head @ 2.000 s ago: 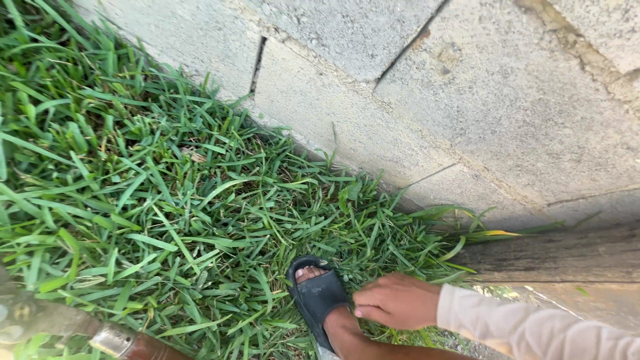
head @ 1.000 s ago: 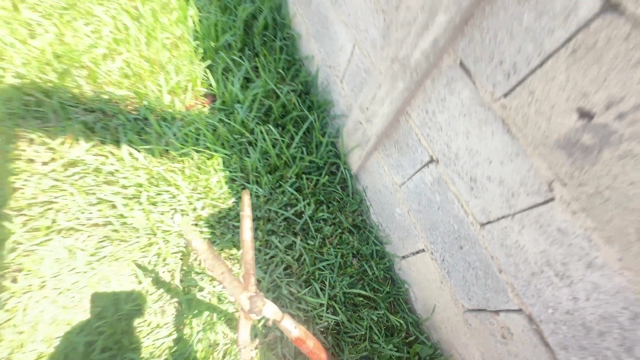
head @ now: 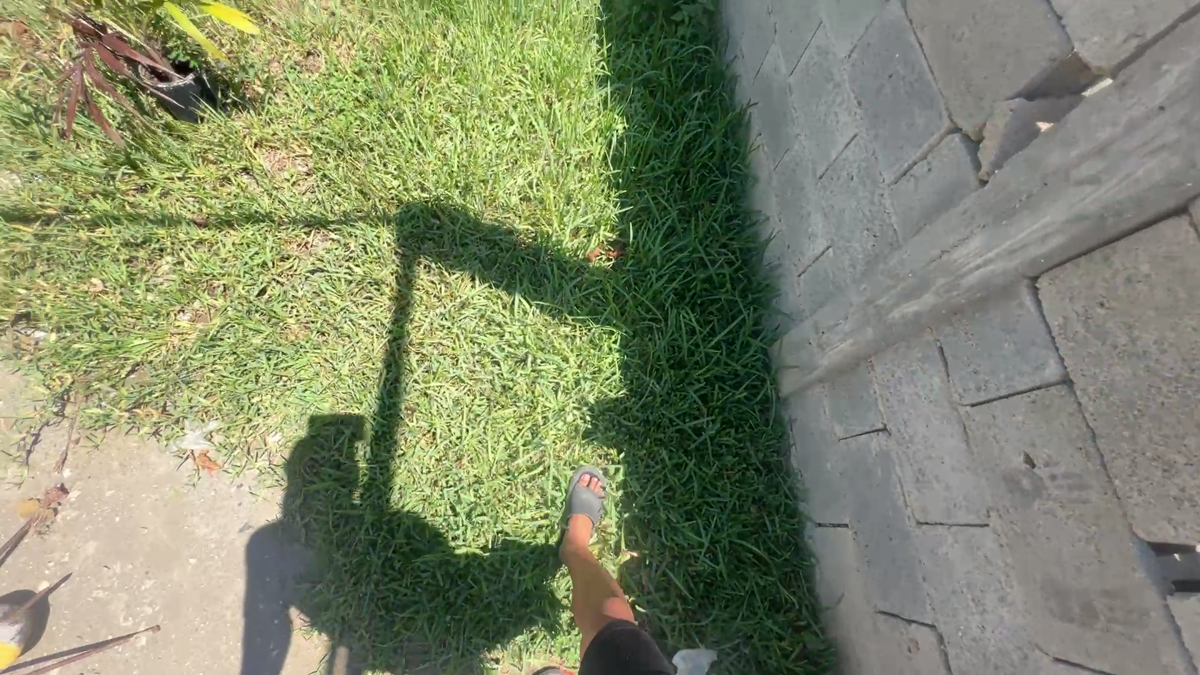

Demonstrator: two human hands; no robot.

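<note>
Neither of my hands shows in the head view now, so what they hold is hidden. My foot in a grey slide sandal [head: 586, 497] stands on the sunlit grass [head: 506, 403], beside the edge of the shade. Longer grass [head: 703, 375] grows in the shaded strip along the foot of the concrete block wall [head: 900, 469]. A shadow of a person [head: 394, 553] falls over the grass and the concrete slab. At the bottom edge, right of my leg, lies a small whitish thing [head: 694, 661] that I cannot make out.
A concrete post [head: 994, 225] slants across the block wall on the right. At the upper left is a dark plant pot [head: 178, 92] with reddish leaves. The concrete slab [head: 141, 553] lies at lower left, with dry stems and a partly visible yellow and grey thing [head: 11, 637] on it.
The view has swung widely and now takes in more lawn and wall. The hand near the sandal, seen two seconds ago, and the long-bladed shears, seen one second ago, are out of view.
</note>
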